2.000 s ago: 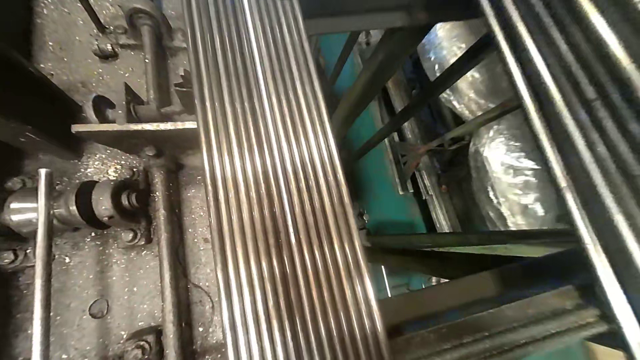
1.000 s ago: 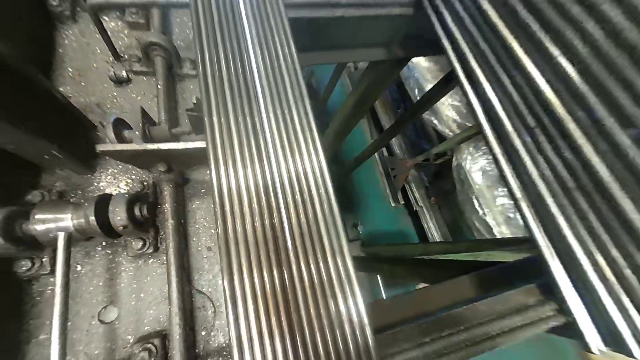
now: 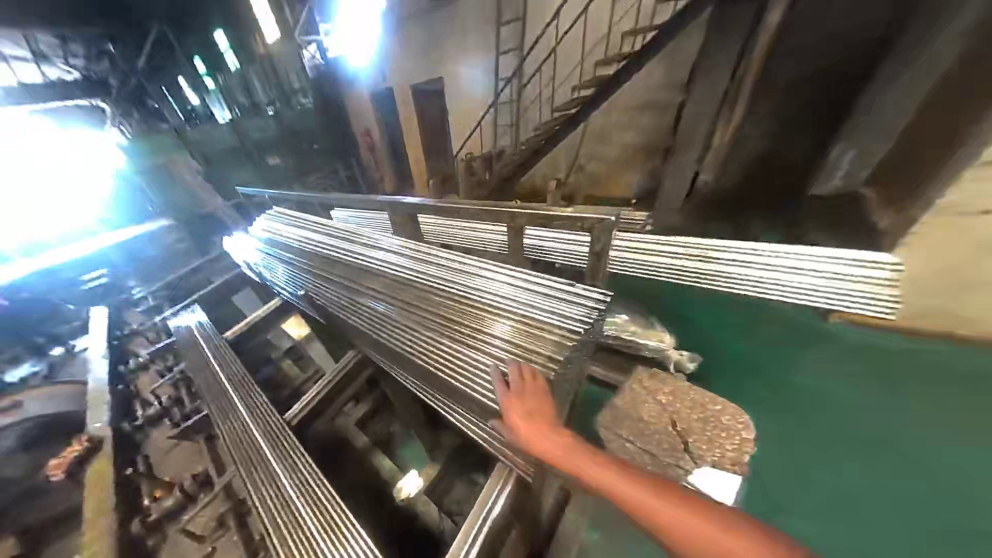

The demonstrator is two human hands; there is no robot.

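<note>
From the lower right my right arm reaches over a stack of shiny metal rods [image 3: 434, 302]. My right hand [image 3: 528, 407] lies at the near ends of these rods, palm down, fingers somewhat spread and not closed round any of them. A narrower row of metal rods [image 3: 263, 449] runs along the machine to the left, apart from the hand. Behind the stack, more bright rods [image 3: 744, 267] stretch to the right. My left hand is out of view.
A steel rack frame [image 3: 601, 248] borders the stack, with crossbars [image 3: 484, 515] below. Right of my hand stands a bin-like block of brown speckled material [image 3: 674, 422] on a green floor [image 3: 852, 418], near crumpled clear plastic [image 3: 643, 333]. Metal stairs [image 3: 597, 77] rise behind.
The view has swung up and widened, from a close look down at the rods to the hall. My right hand, in neither earlier frame, is now on the rod stack.
</note>
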